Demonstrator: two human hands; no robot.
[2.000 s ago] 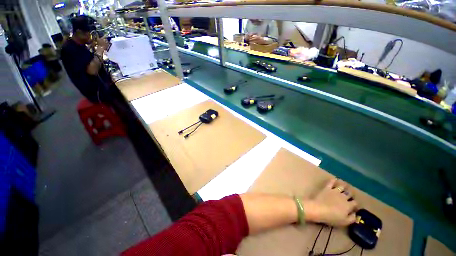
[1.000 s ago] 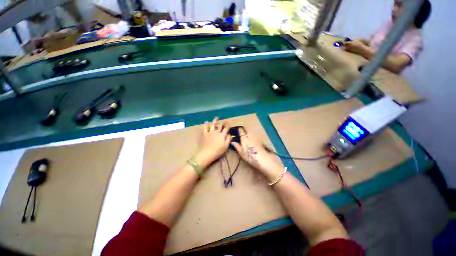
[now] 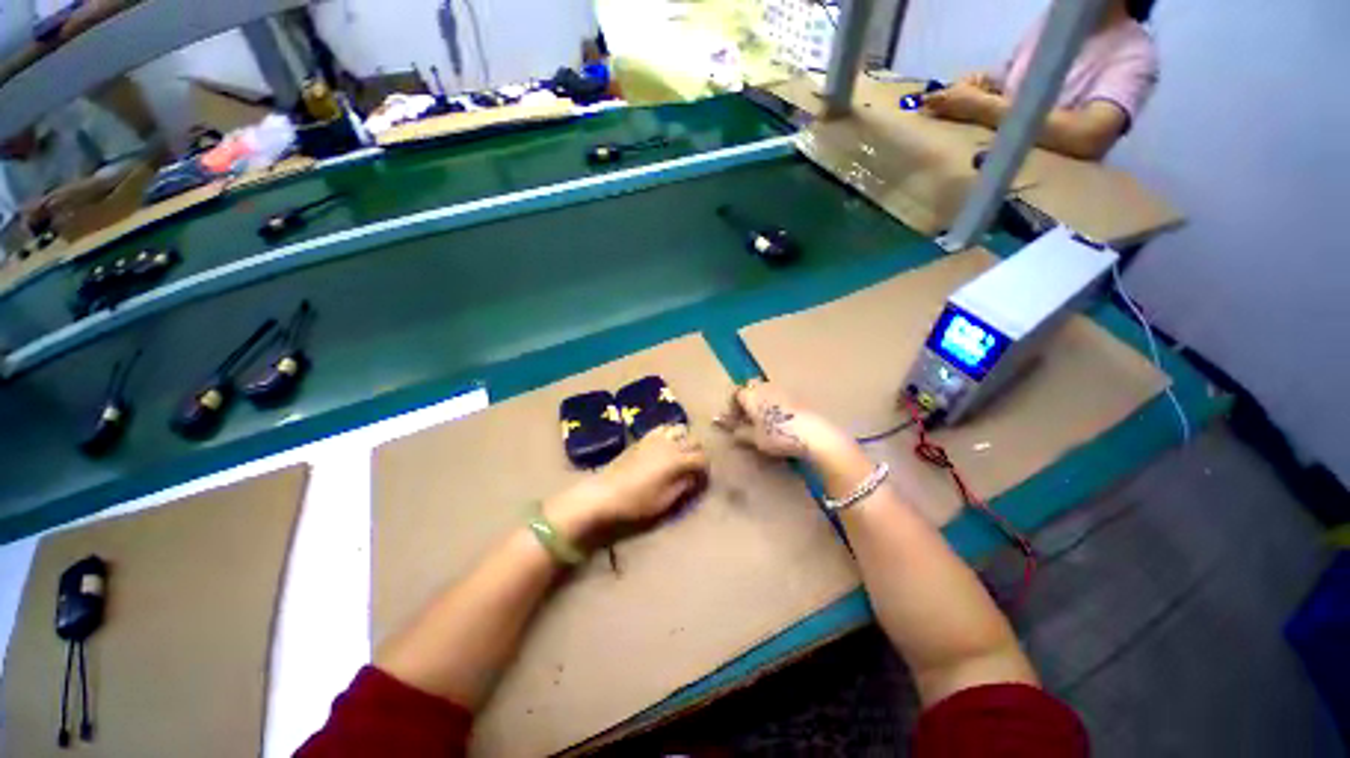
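Note:
Two black rounded units with yellow marks lie side by side on the cardboard, a left unit (image 3: 592, 430) and a right unit (image 3: 649, 404). My left hand (image 3: 652, 481) is curled just below them, over their leads; a dark lead end shows beneath it, and most of the leads are hidden. My right hand (image 3: 770, 422) is right of the units, not touching them, with fingertips pinched together. A thin test cable (image 3: 888, 434) runs from the tester (image 3: 970, 344) to under my right wrist; its end is hidden by the hand.
Another unit with two leads (image 3: 82, 600) lies on the left cardboard mat (image 3: 178, 592). Several units lie on the green conveyor (image 3: 489, 267) behind. Red and black wires (image 3: 962, 481) hang from the tester front. A person (image 3: 1088, 89) sits at the far right bench; metal posts (image 3: 1022, 133) stand before them.
The view has turned slightly right. My hands have moved apart; the left has slid below the units onto the leads, the right has drawn away. Two units now show side by side.

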